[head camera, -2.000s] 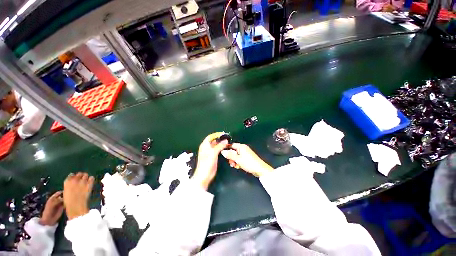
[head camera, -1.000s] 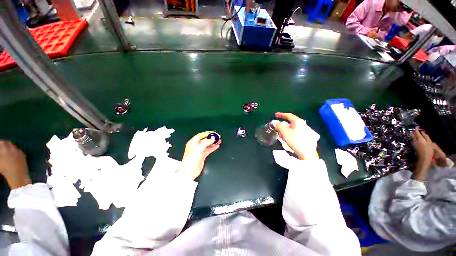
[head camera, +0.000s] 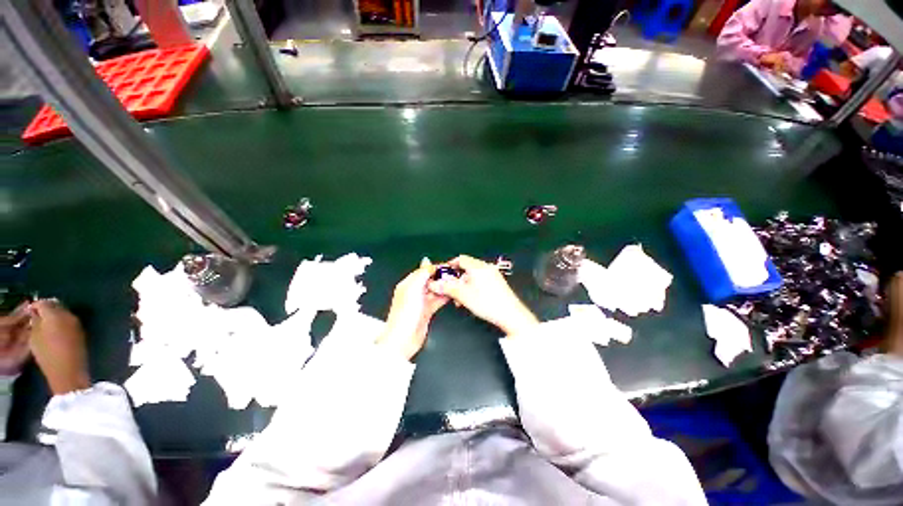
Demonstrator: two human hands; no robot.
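My left hand point(head camera: 411, 308) and my right hand point(head camera: 487, 295) meet at the centre over the green belt point(head camera: 446, 168). Both hold a small dark glossy workpiece point(head camera: 448, 272) between the fingertips. Whether a wipe is pinched with it cannot be told. A clear dispenser bottle point(head camera: 560, 270) stands right of my right hand. White wipes point(head camera: 626, 281) lie beside it. A small shiny part point(head camera: 504, 265) lies just behind my right hand, and another point(head camera: 540, 212) lies farther back.
A blue bin point(head camera: 725, 249) with white wipes and a heap of workpieces point(head camera: 822, 287) are at the right. Wipes point(head camera: 233, 346) and a second bottle point(head camera: 216, 278) are at the left, under a slanting post point(head camera: 129, 168). Neighbours' hands point(head camera: 54, 341) work at both sides.
My right hand has left the bottle and come back to my left hand at the workpiece. The bottle now stands uncovered. The belt's loose parts appear shifted right with the view.
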